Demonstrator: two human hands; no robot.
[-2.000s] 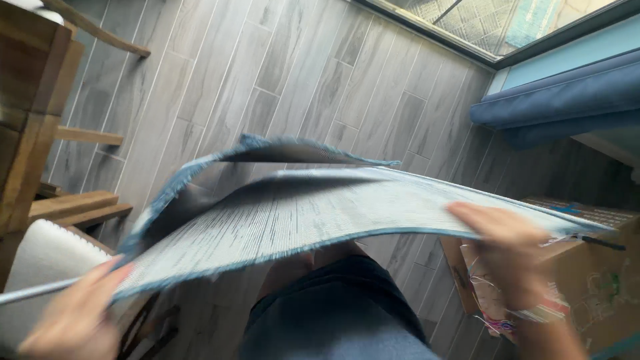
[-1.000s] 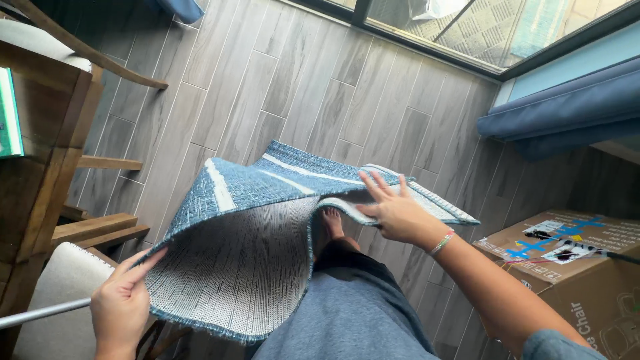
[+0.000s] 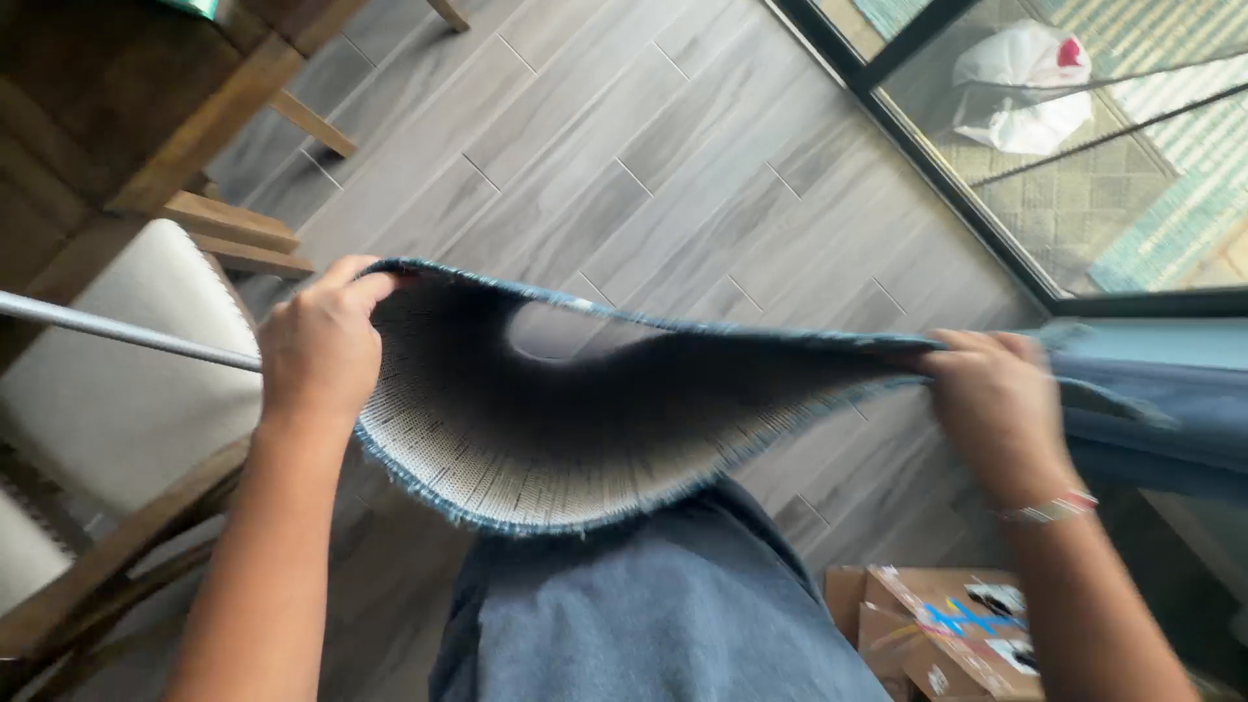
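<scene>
A blue woven rug (image 3: pixel 585 458) with a pale underside is held up in front of my body, bent into a loop that opens toward me. My left hand (image 3: pixel 327 336) grips its upper left edge, with the thumb and fingers closed on the border. At the right end, my right hand (image 3: pixel 994 400) is shut on the folded rug; this hand is blurred and a corner of the rug sticks out beyond it. A grey metal pole (image 3: pixel 127 336) runs from the left edge of the view to behind my left hand.
A wooden table (image 3: pixel 205 127) and a cream upholstered chair (image 3: pixel 136 370) stand at the left. Cardboard boxes (image 3: pixel 936 634) are at the lower right, below blue fabric (image 3: pixel 1150 400). A glass door's dark frame (image 3: pixel 965 195) crosses the upper right, with a white bag (image 3: pixel 1024 88) beyond it.
The rug's blue face was up a second ago; now its opening and pale underside face me. My right hand, spread on the rug then, is now closed on its right end. The view has turned.
</scene>
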